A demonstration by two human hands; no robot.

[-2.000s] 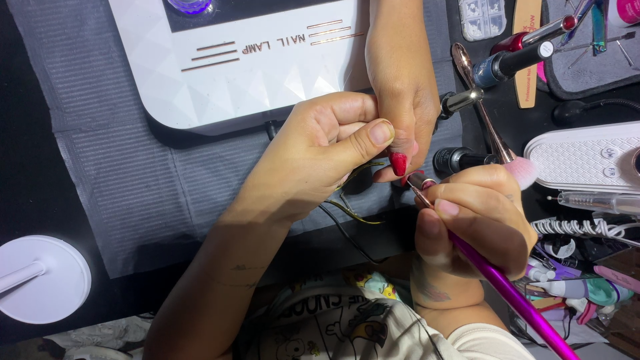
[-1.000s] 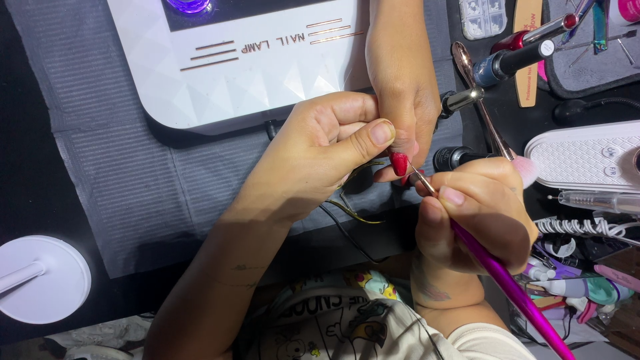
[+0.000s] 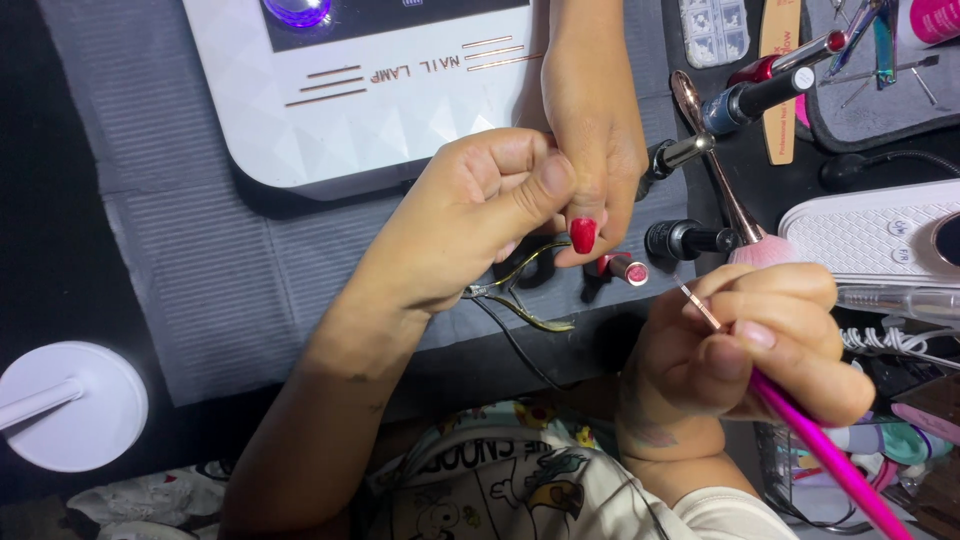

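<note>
My left hand [image 3: 480,210] holds a finger of another person's hand [image 3: 596,142], which reaches in from the top. One nail [image 3: 583,235] on that hand is coated glossy red. In my right hand [image 3: 757,345] is a thin nail art brush with a magenta handle [image 3: 817,442]; its fine tip [image 3: 679,281] is in the air to the right of the red nail, apart from it. A red polish bottle with a metallic cap [image 3: 628,270] lies just beyond the person's fingertips. Gold-handled cuticle nippers [image 3: 525,300] are partly under my left hand.
A white nail lamp [image 3: 345,135] stands on a grey ribbed towel [image 3: 210,277]. To the right are polish bottles [image 3: 750,101], a soft pink brush [image 3: 761,247], a nail file [image 3: 780,90], a white device [image 3: 862,225] and a tool case [image 3: 885,127]. A white round stand [image 3: 82,420] is at left.
My right hand with the brush has moved away from the red nail, to the right and down; the brush tip was at the nail before. My left hand keeps its hold on the person's finger.
</note>
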